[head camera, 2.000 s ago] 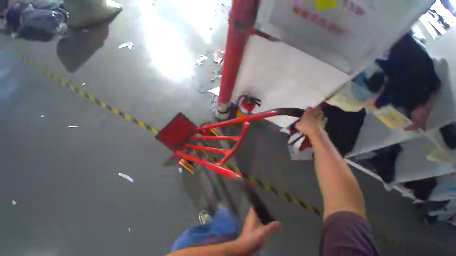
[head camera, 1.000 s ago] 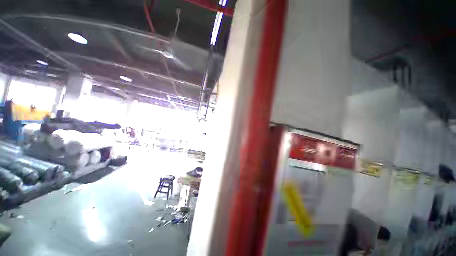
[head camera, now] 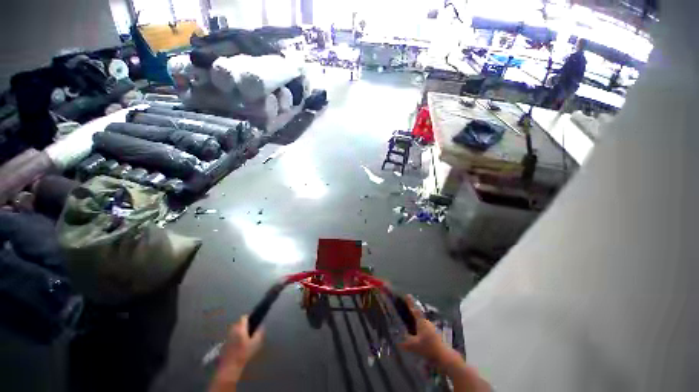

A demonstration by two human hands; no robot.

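Note:
A red hand truck (head camera: 339, 285) is low in the middle of the view, its red toe plate pointing away from me and bearing no load. Its two black curved grips come back toward me. My left hand (head camera: 242, 344) is closed around the left grip. My right hand (head camera: 423, 337) is at the right grip, with its fingers around it. The truck's lower frame and wheels are partly hidden and blurred.
Plastic-wrapped dark rolls (head camera: 146, 151) and white rolls (head camera: 257, 76) lie at left. An olive sack (head camera: 115, 237) stands near left. A white wall (head camera: 582, 306) is close at right, beyond it a worktable (head camera: 490, 126), a dark stool (head camera: 397, 151) and scraps. A person (head camera: 570, 75) stands far right.
The view has swung from the red pipe and white wall to the open aisle. The truck, last seen two seconds ago lying sideways across the view, now points straight ahead. Both hands still hold it.

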